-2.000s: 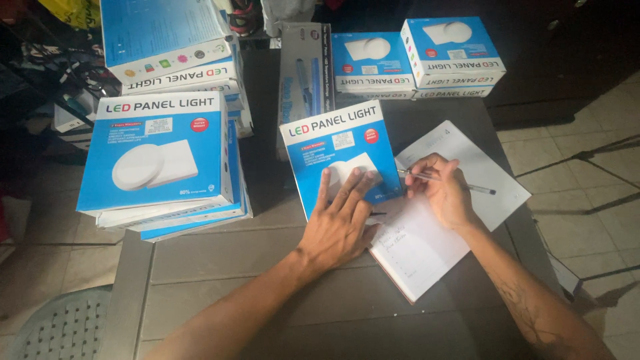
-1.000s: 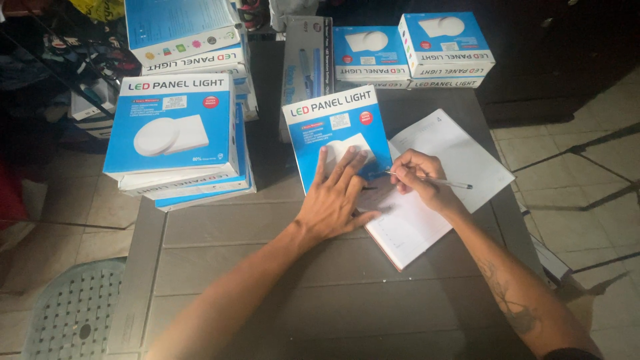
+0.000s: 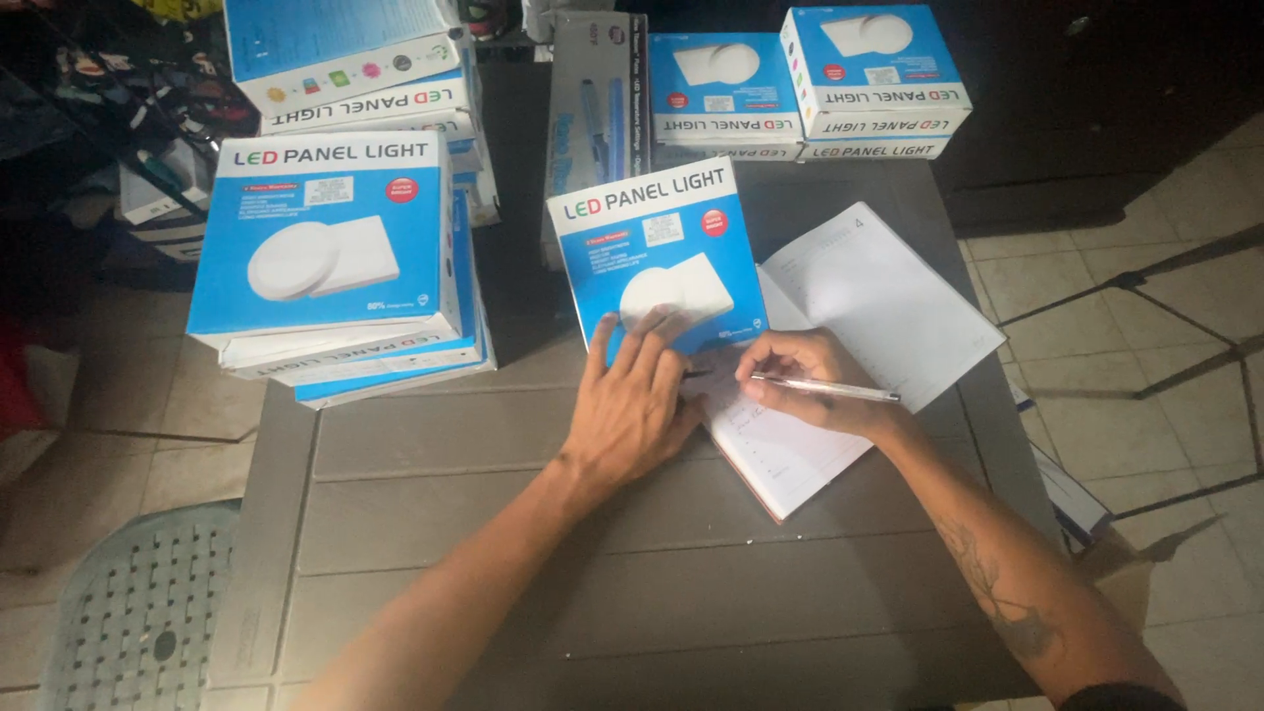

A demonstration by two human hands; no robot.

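Observation:
My left hand (image 3: 632,405) rests on the lower edge of a blue and white LED panel light box (image 3: 652,237), its fingers spread over the printed front. A dark pen cap or tip pokes out beside that hand, too small to tell which. In my right hand (image 3: 815,380) is a clear-barrelled pen (image 3: 829,387), above an open notebook (image 3: 879,296) that carries handwriting. The box overlaps the notebook's upper left part. Where the pen's writing tip meets the page cannot be seen clearly.
Stacked LED panel light boxes (image 3: 321,237) stand at the left of the slatted table (image 3: 592,592), with more boxes (image 3: 874,59) at the back right. A long grey carton (image 3: 592,99) lies at the back centre. A perforated plastic seat (image 3: 148,602) is at the lower left.
My right hand has come down and left over the notebook since two seconds ago, the pen still in its fingers. My left hand stays on the box.

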